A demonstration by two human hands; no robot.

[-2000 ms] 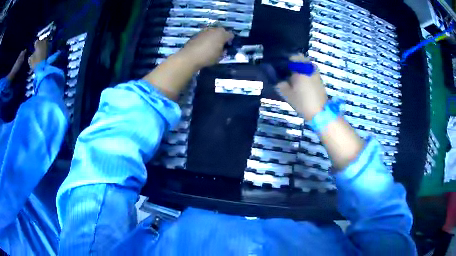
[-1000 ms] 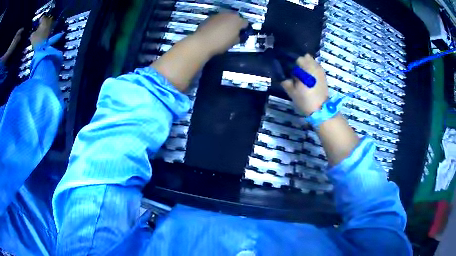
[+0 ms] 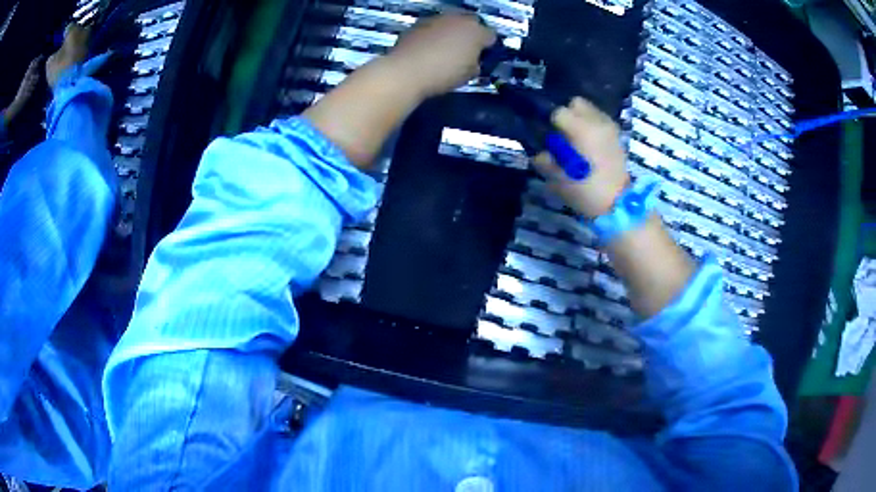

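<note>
My left hand (image 3: 447, 53), with black covering at the fingertips, holds a small silver-white assembly (image 3: 519, 73) above the tray. My right hand (image 3: 588, 159) holds a pen-like hand tool (image 3: 567, 154) with a blue rear and black front. Its small yellowish tip is at the left part of the held assembly. A single silver part (image 3: 483, 146) lies below it in the black tray (image 3: 437, 235). Columns of like parts (image 3: 716, 144) lie at the right, more below my right hand and at the left. My left fingertips are partly hidden.
A light blue wrist strap (image 3: 629, 211) is on my right wrist. A bright blue cord (image 3: 834, 122) crosses the tray's right edge. Crumpled white cloth (image 3: 858, 322) lies far right on the green mat (image 3: 828, 360). Another person's blue sleeve (image 3: 58, 240) and hand are at the left.
The tool in my right hand has tilted, its tip now up and left at the held assembly. The tray and parts have shifted slightly right in view. Both hands keep their hold.
</note>
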